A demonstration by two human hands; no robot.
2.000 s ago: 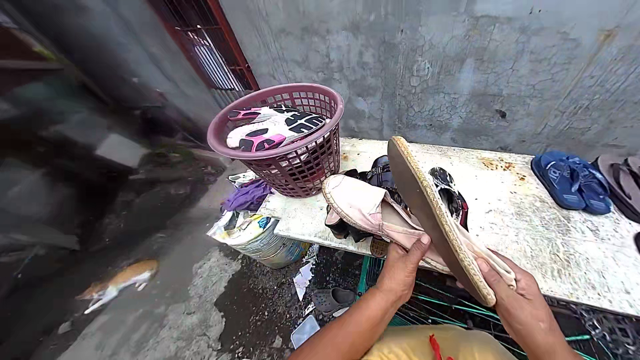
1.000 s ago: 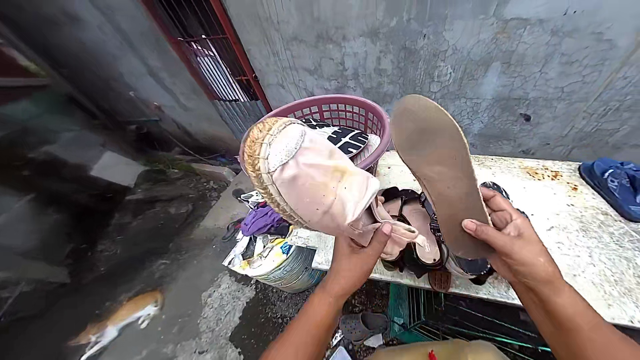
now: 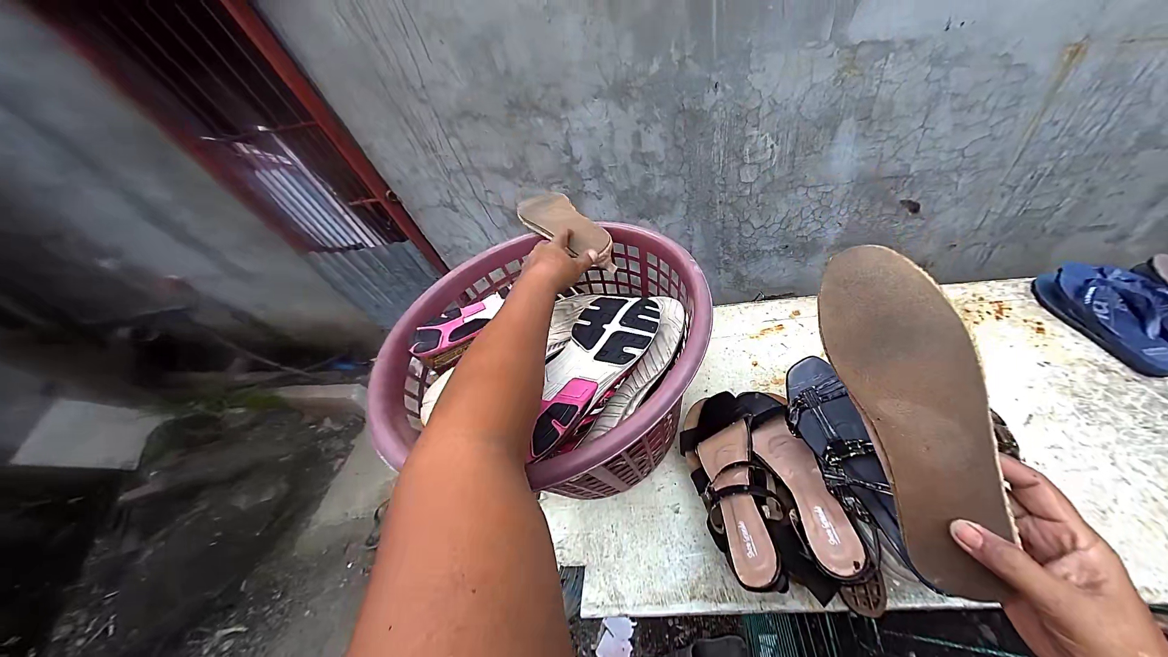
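Note:
My left hand (image 3: 558, 260) reaches over the far side of the purple plastic basket (image 3: 680, 383) and grips a shoe, its tan sole (image 3: 564, 219) facing up, slightly blurred. White, pink and black sneakers (image 3: 598, 360) lie in the basket, soles up. In my right hand (image 3: 1049, 557) is the other shoe, held by one end with its brown sole (image 3: 903, 392) turned toward me; its upper is hidden. Behind and left of it, black strappy sandals (image 3: 739, 493) and dark buckled sandals (image 3: 839, 429) stand side by side on the white tabletop (image 3: 639, 566).
Blue flip-flops (image 3: 1109, 310) lie at the table's right, near the cracked grey wall (image 3: 776, 137). A red-framed barred opening (image 3: 319, 137) is at the upper left. Rough ground (image 3: 228, 511) lies left of the table, and green wire mesh (image 3: 794, 634) shows below its front edge.
My left hand has moved away from me to the basket with its shoe, which was near the sandals before. My right hand still holds the other shoe. The view has shifted toward the basket.

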